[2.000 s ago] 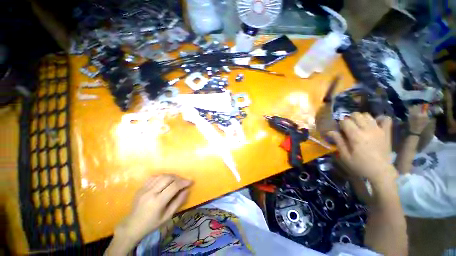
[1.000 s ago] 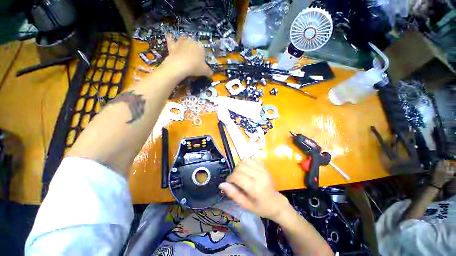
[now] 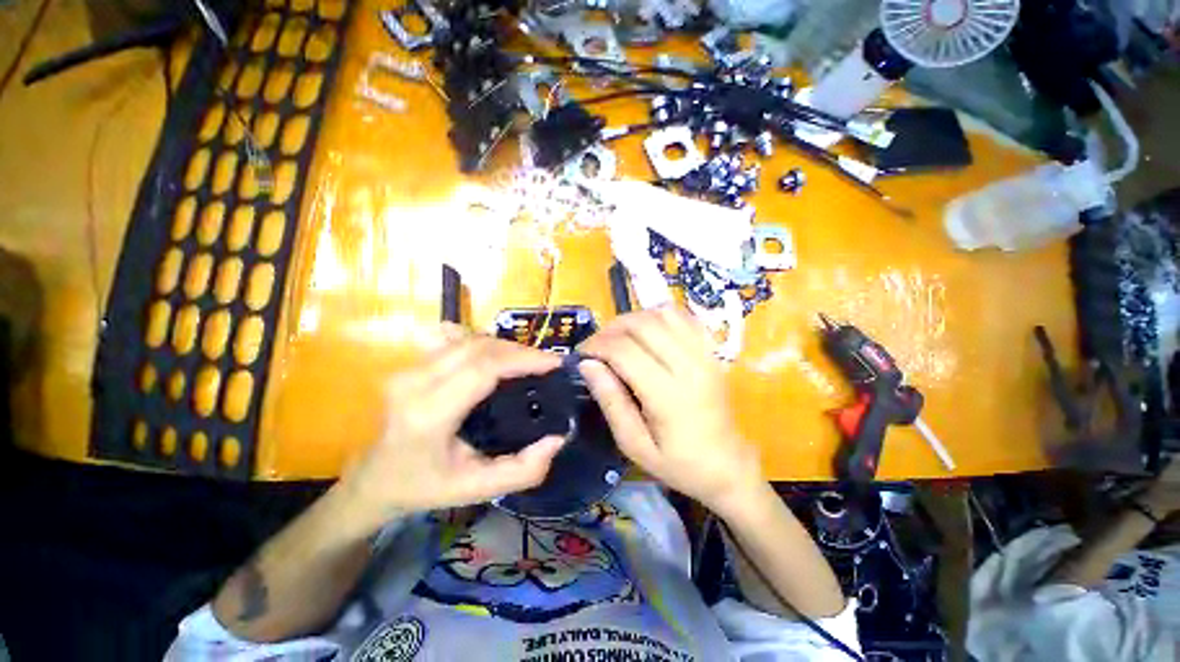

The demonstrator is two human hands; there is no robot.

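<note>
The dark camera housing [image 3: 564, 489] lies flat at the bench's front edge, its flat end with light dots away from me. Its two black antennas [image 3: 452, 295] point to the back, partly hidden by my hands. My left hand [image 3: 434, 420] grips a dark rounded part [image 3: 518, 411] just over the housing and hides much of both. My right hand [image 3: 673, 407] has its fingertips closed at that part's upper right edge. Thin orange and white wires [image 3: 549, 278] rise near the housing's flat end. Where they join is hidden.
A black hot glue gun [image 3: 870, 401] lies at the right. Fittings [image 3: 705, 265], cables [image 3: 725, 97] and square plates [image 3: 674, 153] fill the back. A perforated panel [image 3: 214, 246] is left; a squeeze bottle [image 3: 1022, 207] and fan [image 3: 949, 16] are back right. Housings [image 3: 848, 517] sit below the bench edge.
The housing came to the front edge between the first and second frames. My left hand has come back from the rear heap and now grips the dark part; my right hand has moved in to it.
</note>
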